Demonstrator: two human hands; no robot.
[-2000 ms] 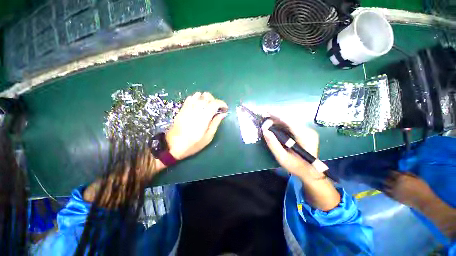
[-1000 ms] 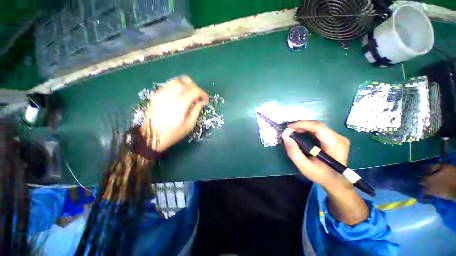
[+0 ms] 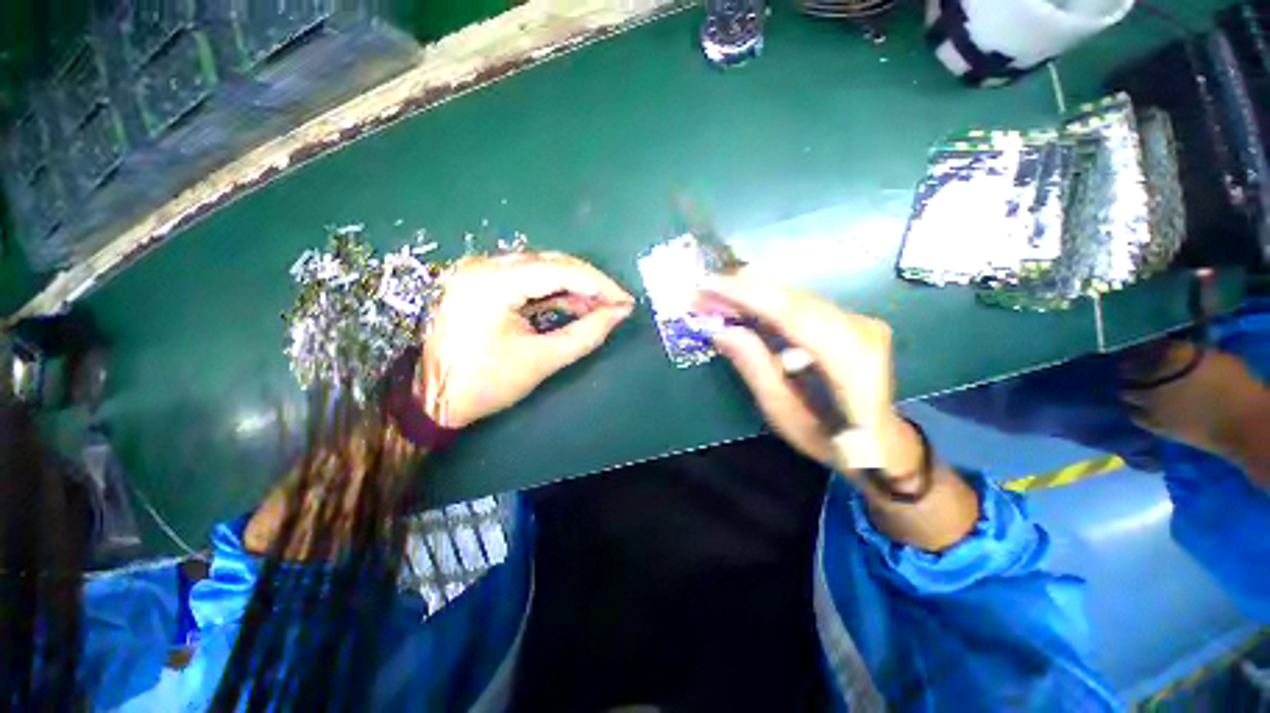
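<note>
My left hand is beside the left edge of the small shiny circuit board, thumb and forefinger pinched together; whether a small part is between them is too small to tell. My right hand holds the blurred black soldering iron with white bands, its front end over the board. The board lies flat on the green bench, partly hidden by my right fingers. A loose heap of tiny silver and white parts lies left of my left hand, partly hidden by hair.
Overlapping stacked circuit boards lie at right. A small round tin and a white cup stand at the far edge. Grey plastic trays are beyond the pale raised strip. Another person's arm is at far right.
My left hand has moved from over the heap of parts rightwards to beside the board. My right hand still holds the iron, now blurred by motion. The view has shifted.
</note>
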